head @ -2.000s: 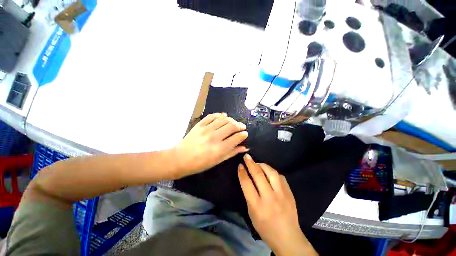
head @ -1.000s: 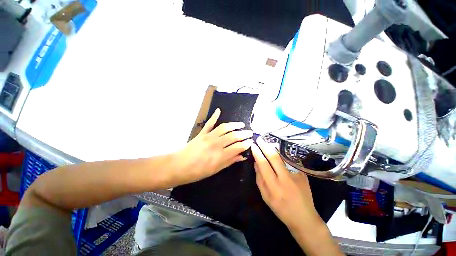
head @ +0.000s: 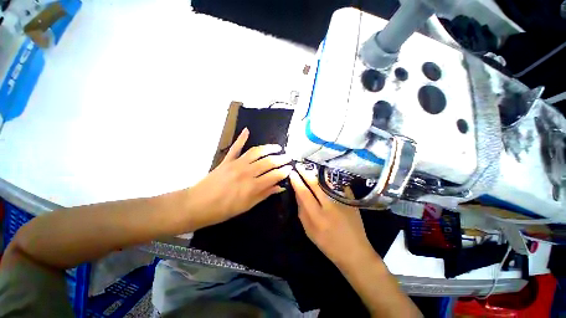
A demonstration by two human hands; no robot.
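A black fabric piece [head: 260, 239] lies under the left end of the white sewing machine head [head: 397, 93] and hangs over the table's front edge. My left hand [head: 239, 180] lies flat on the fabric, left of the needle area, fingers spread. My right hand [head: 326, 214] rests on the fabric just in front of the needle area [head: 308, 166], its fingertips close to my left fingertips. The needle and presser foot are mostly hidden by the head and fingers. A brown strip [head: 227, 133] runs along the fabric's left side.
Dark stacked panels [head: 267, 17] lie beyond the machine. A smartphone [head: 433, 231] and a dark oblong item [head: 475, 259] lie to the right, near a white cable [head: 500, 273]. A scale runs along the table's front edge [head: 198, 256]. Blue and red baskets are below.
Since two seconds ago, my right hand has moved up to the needle area and my left fingers have spread. The view has shifted, showing more of the machine head. The last second shows little hand movement.
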